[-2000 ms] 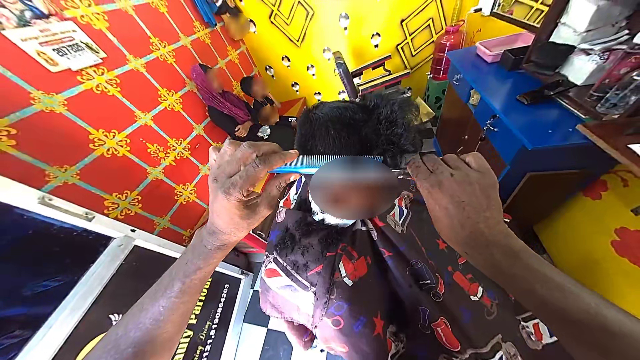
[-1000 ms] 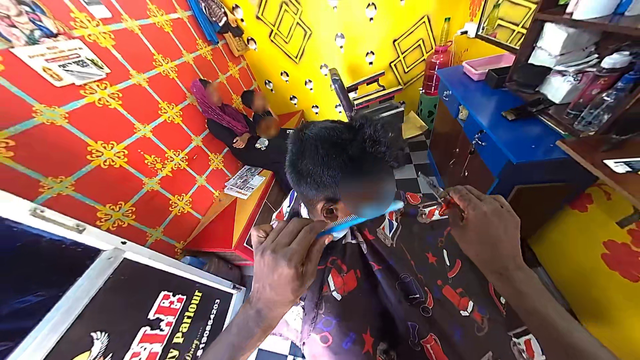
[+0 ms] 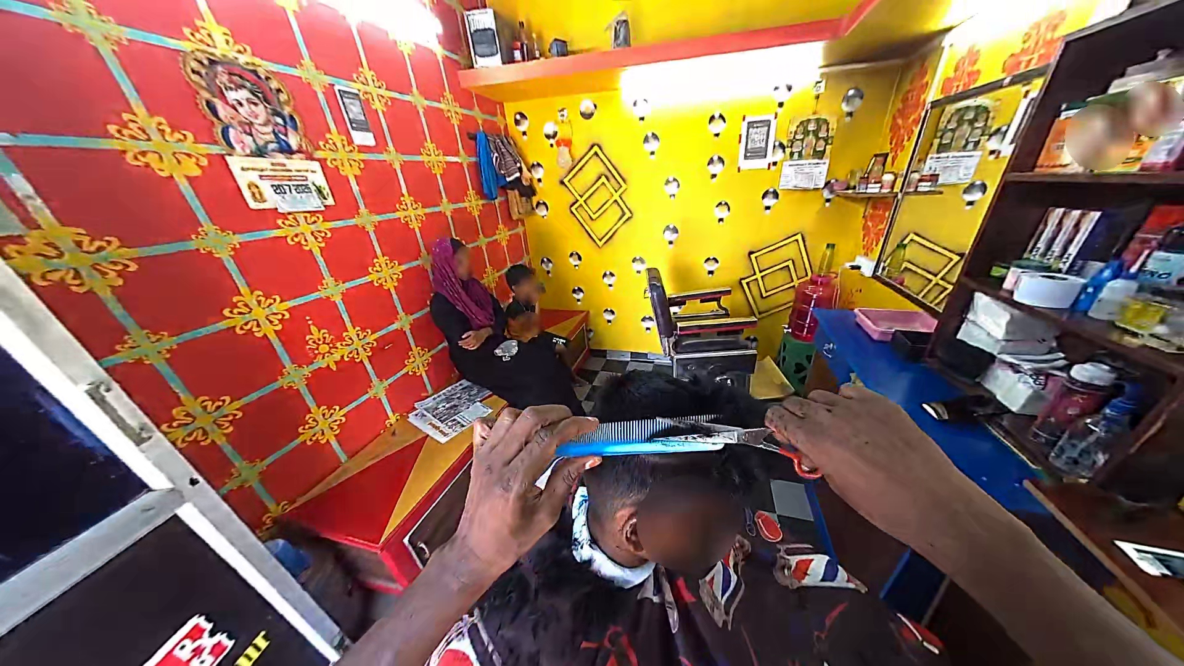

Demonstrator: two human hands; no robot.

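Observation:
My left hand (image 3: 523,481) grips one end of a blue comb (image 3: 638,444), its teeth turned up, lying level across the hair of a seated person (image 3: 647,481). Scissors (image 3: 740,437) with an orange-red finger ring are in my right hand (image 3: 837,444); their blades lie along the comb against the hair. Whether the blades are fully closed I cannot tell. A dark patterned barber's cape (image 3: 703,610) covers the person's body, with a white neck strip (image 3: 606,555) around the neck. Cut hair lies on the cape's shoulder.
Several people (image 3: 490,324) sit on a red and yellow bench (image 3: 388,495) at left, near a newspaper (image 3: 450,410). Beyond the head stands a barber chair (image 3: 703,324). On the right are a blue counter (image 3: 925,398) with a pink tray (image 3: 894,323) and a loaded dark shelf (image 3: 1064,310).
The view has tilted up, showing more of the room. The comb has gone from beside the ear and face to the hair on top, and the scissors now meet it there.

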